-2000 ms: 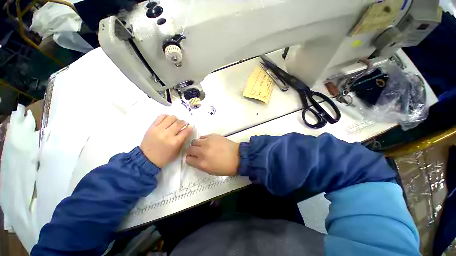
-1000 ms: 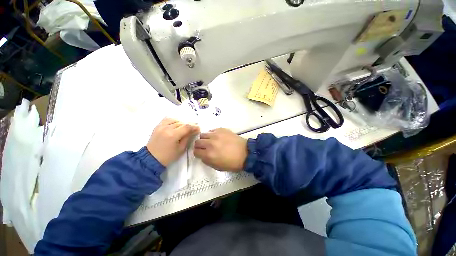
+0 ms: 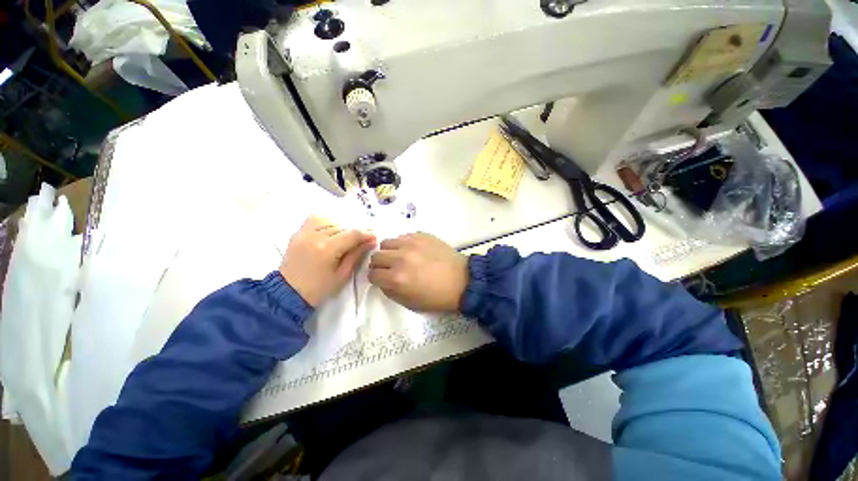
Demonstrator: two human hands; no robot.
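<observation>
Thin white fabric (image 3: 212,225) lies over the left part of the machine table, from beside the needle area to the near edge. My left hand (image 3: 323,261) grips its edge in front of the presser foot (image 3: 356,178). My right hand (image 3: 419,272) pinches the same edge just to the right, fingertips close to those of my left hand. The fingertips partly hide the fabric edge. The off-white sewing machine (image 3: 452,70) stands across the top of the view, its needle area just beyond my hands.
Black shears (image 3: 602,209) lie right of the needle, with slim snips (image 3: 530,155) and a tan card (image 3: 497,166) beside them. A clear plastic bag (image 3: 757,197) lies at table right. More white fabric (image 3: 38,319) hangs at far left. Ruler markings (image 3: 348,362) run along the near edge.
The machine and table appear shifted slightly right in view. Both hands stay together at the fabric edge; my right hand has moved slightly relative to my left.
</observation>
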